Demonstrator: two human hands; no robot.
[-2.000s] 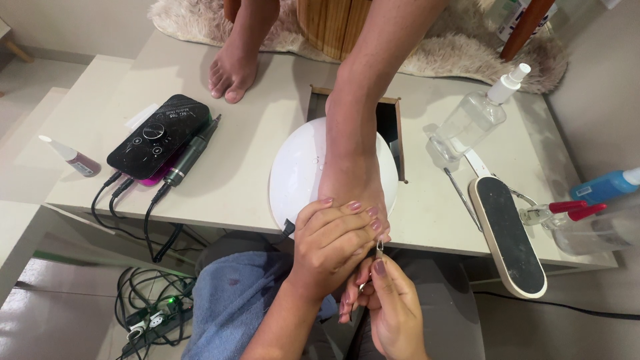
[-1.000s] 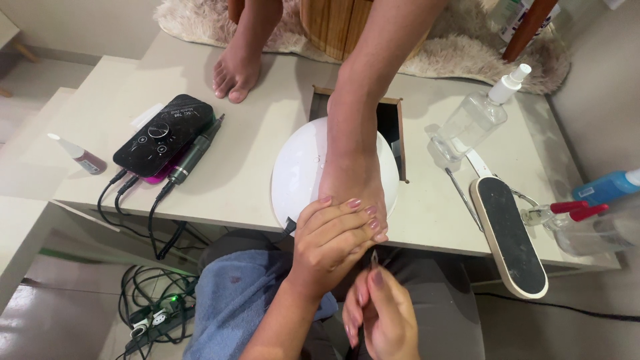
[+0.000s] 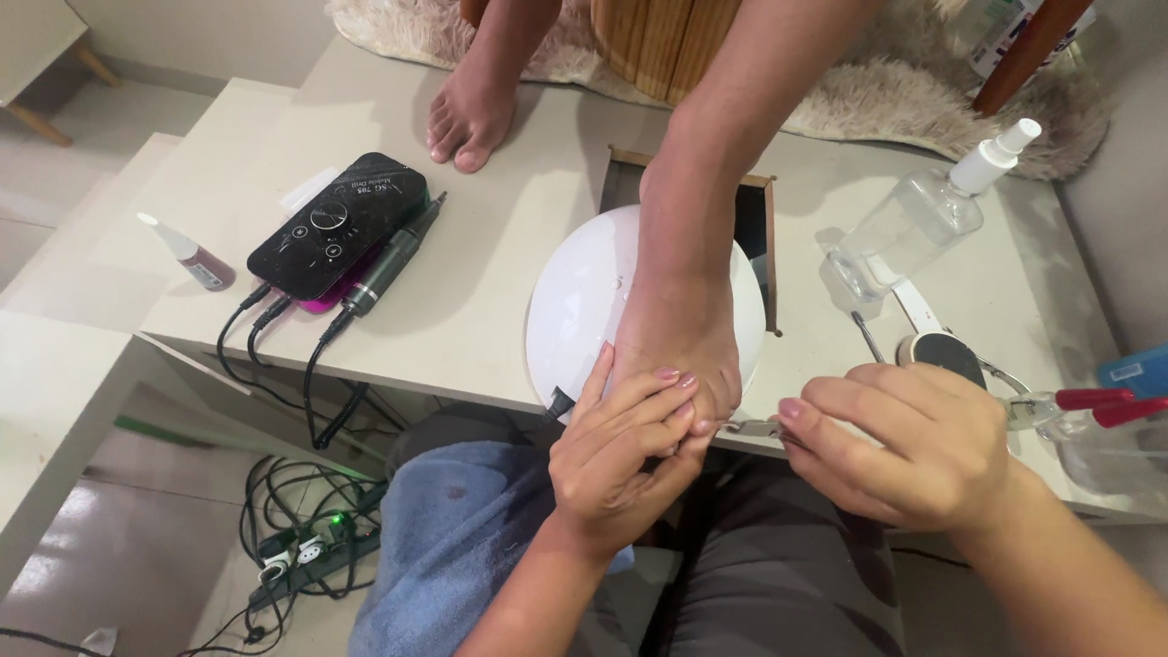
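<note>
A person's foot (image 3: pixel 680 319) rests on a white domed nail lamp (image 3: pixel 575 310) at the front edge of the bench. My left hand (image 3: pixel 625 447) grips the toes of that foot, its fingers lying over them. In my right hand (image 3: pixel 894 447) is a small metal cuticle nipper (image 3: pixel 753 427), whose tip is at a toe beside my left fingertips. Most of its handles are hidden in my fingers. The person's other foot (image 3: pixel 474 109) stands flat farther back on the bench.
On the left lie a black nail drill unit (image 3: pixel 338 219), its handpiece (image 3: pixel 397 260) and a small bottle (image 3: pixel 187 254). A clear spray bottle (image 3: pixel 931 210), a foot file (image 3: pixel 944 351), a metal tool (image 3: pixel 867 336) and red-handled tools (image 3: pixel 1095 399) are on the right. A blue towel (image 3: pixel 456 538) covers one leg.
My right hand has risen from below the foot and moved right, bringing the metal tool to the toes. My left hand has stayed on the foot.
</note>
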